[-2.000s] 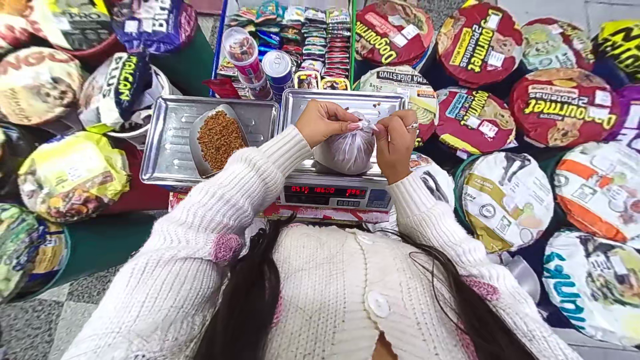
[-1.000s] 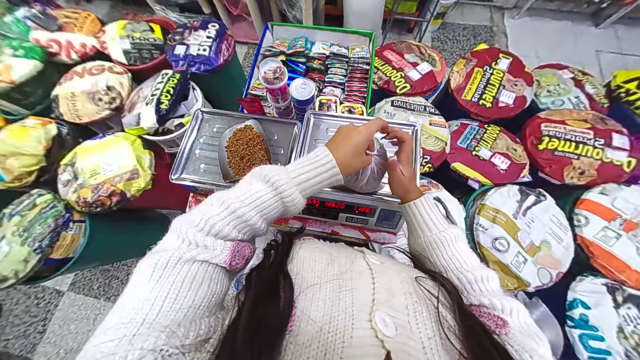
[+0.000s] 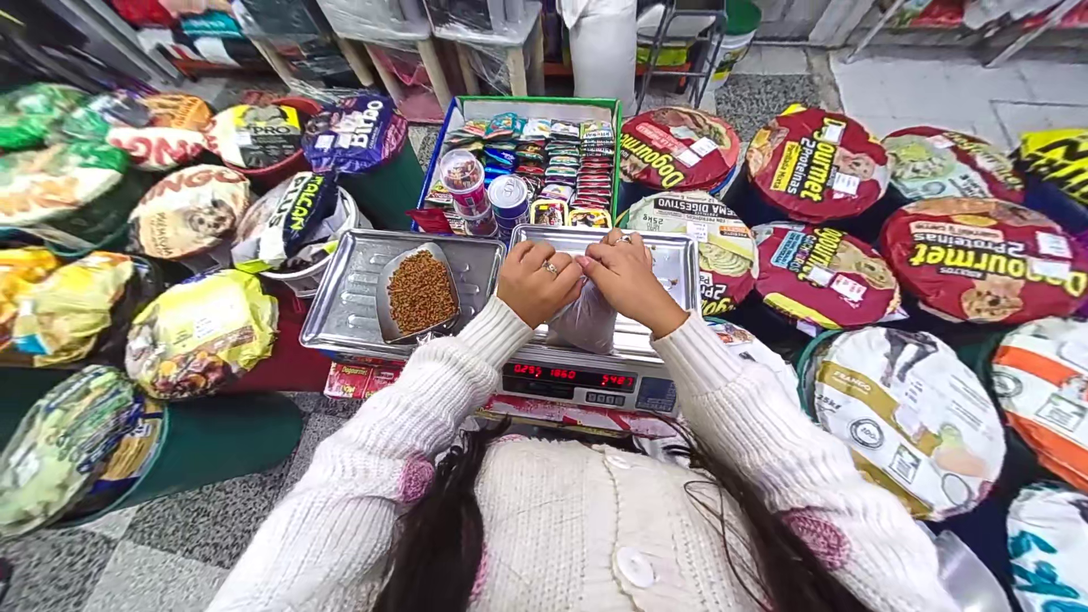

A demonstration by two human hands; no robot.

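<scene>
My left hand [image 3: 541, 280] and my right hand [image 3: 627, 280] pinch the gathered top of a clear plastic bag [image 3: 585, 323], their fingertips close together. The filled bag rests on the metal pan [image 3: 680, 263] of a digital scale [image 3: 586, 382] with a lit red display. Beside my left hand, a second metal tray [image 3: 340, 297] carries a metal scoop [image 3: 384, 293] of brown kibble [image 3: 422, 291]. The contents of the bag are hard to make out.
Behind the trays stands a box of small packets [image 3: 616, 127], with a clear jar [image 3: 463, 178] and a can [image 3: 508, 197] at its near left. Bins topped with pet food bags [image 3: 905, 416] crowd both sides. Stools [image 3: 425, 51] stand at the back.
Both hands stay at the bag's top; the fingers, raised above it two seconds ago, now lie level and close together over the pan. The view has shifted, showing more of the floor behind the box.
</scene>
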